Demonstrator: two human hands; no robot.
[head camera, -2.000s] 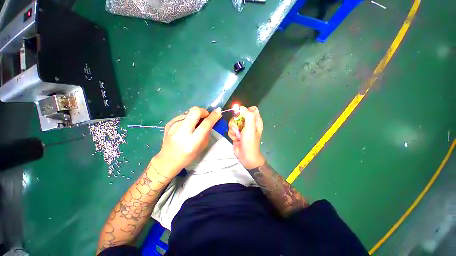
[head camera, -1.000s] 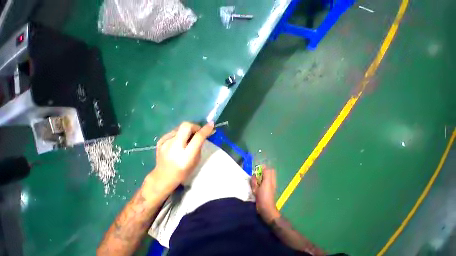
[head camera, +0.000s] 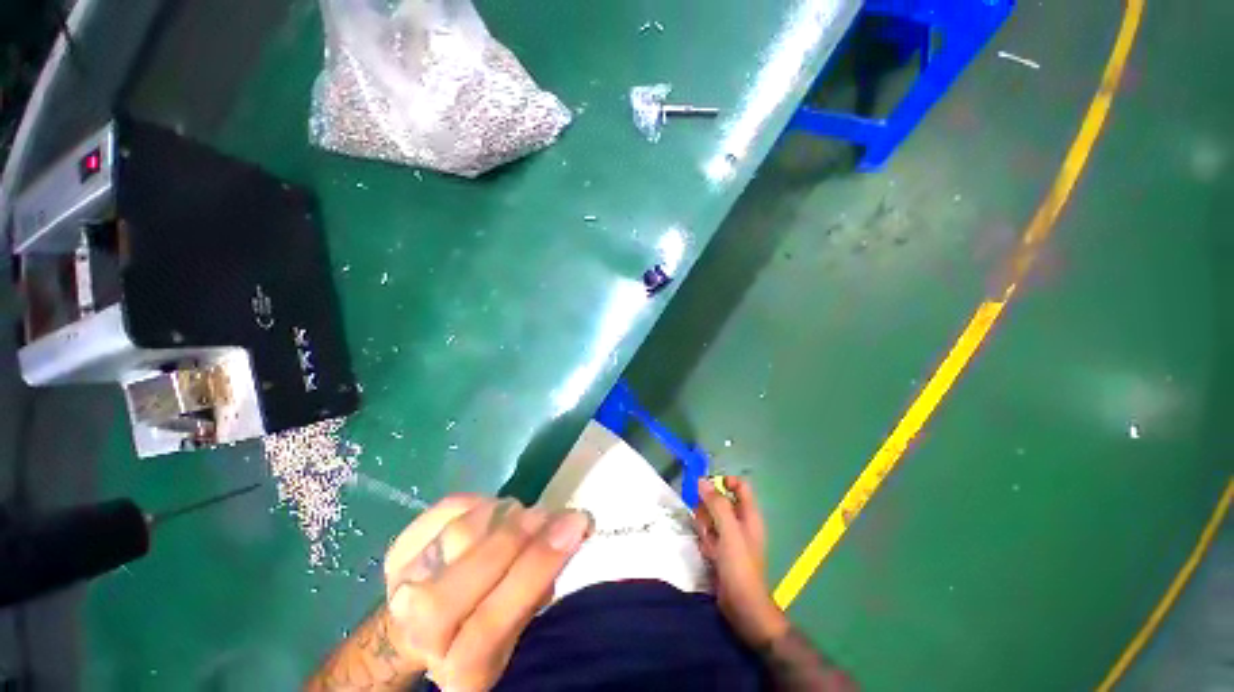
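My left hand (head camera: 474, 575) is raised near the camera at the bottom centre, its fingertips pinched on a thin pale wire or rod (head camera: 623, 530). One end sticks out to the right over my lap; another pale, blurred length shows left of the hand, near the screw heap. My right hand (head camera: 734, 541) is low at my right side, closed around a small lime-green tool (head camera: 723, 485) that shows at the fingertips. A black electric screwdriver (head camera: 75, 552) with a thin dark bit points in from the left edge.
The black screw feeder (head camera: 237, 270) stands at left with heaped small screws (head camera: 314, 473) beside it. A bag of screws (head camera: 440, 115), a bagged bolt (head camera: 688, 111) and a small black cap (head camera: 656, 279) lie on the green bench. A blue stool (head camera: 880, 129) stands beyond the bench edge.
The flame or bright glow between my hands is gone. My right hand has moved away, down and to the right. My left hand has come closer to the camera with the wire. The view has shifted.
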